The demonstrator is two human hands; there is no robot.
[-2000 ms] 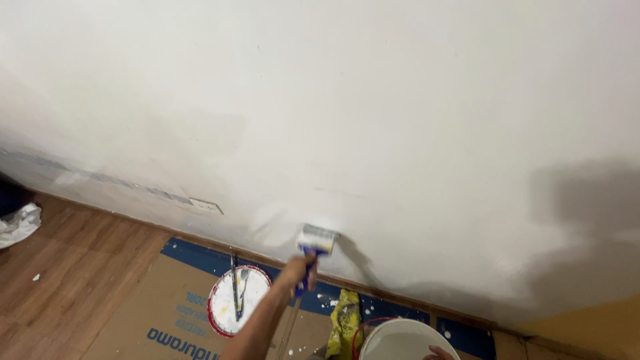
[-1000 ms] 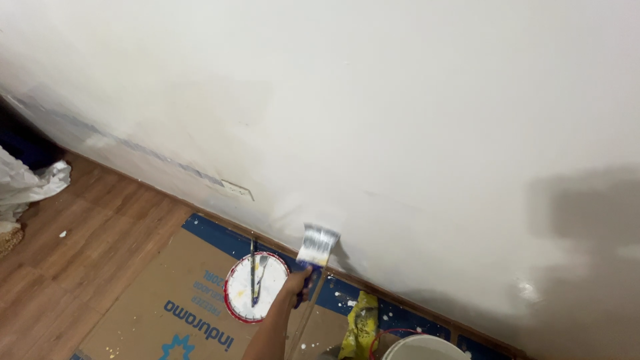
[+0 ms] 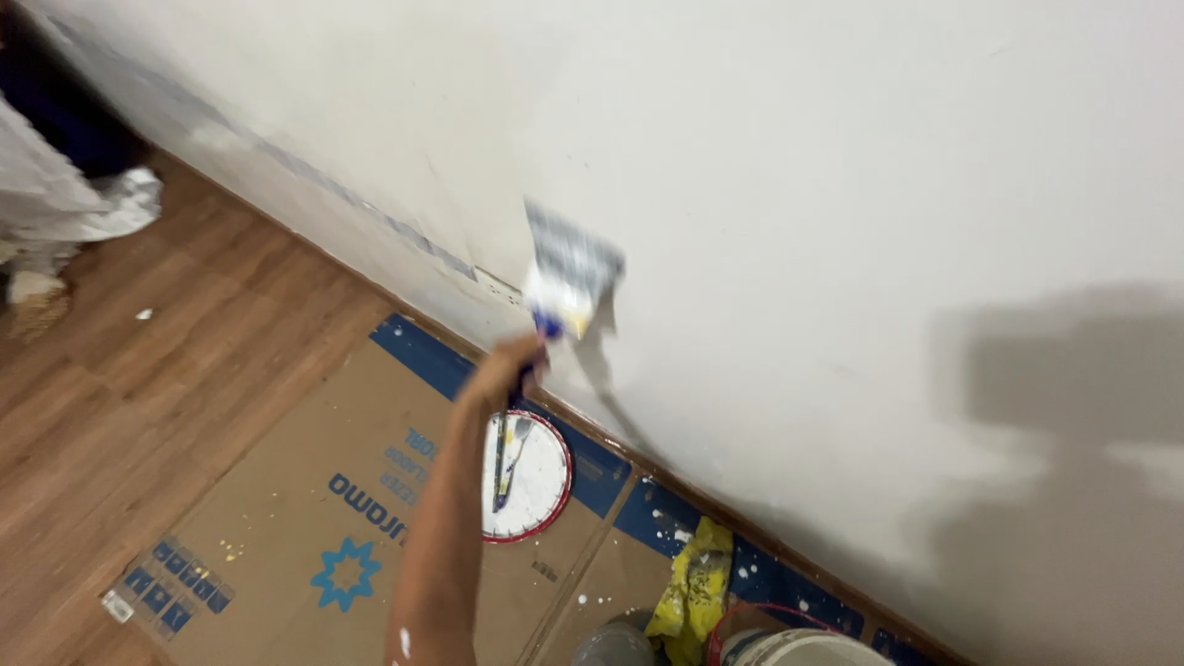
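Observation:
My left hand (image 3: 513,365) grips a wide paintbrush (image 3: 573,268) by its blue handle. The bristles, coated with white paint, point up at the white wall (image 3: 786,185); motion blur hides whether they touch it. Just left of the brush is a wall outlet plate (image 3: 499,289). Below the hand, partly behind my forearm, a round white paint-covered lid with a red rim (image 3: 541,481) bears a thin dark-handled tool (image 3: 504,462). My right hand is out of view.
Flattened printed cardboard (image 3: 305,518) covers the wood floor (image 3: 203,296) along the wall. At lower right lie a stained yellow cloth (image 3: 694,583) and a white bucket (image 3: 805,647) with a red rim beside it. White plastic sheeting (image 3: 55,185) is at far left.
My left hand has moved the brush up and left along the wall, to beside the outlet. A hand at the bucket two seconds ago is out of view. The view has shifted left.

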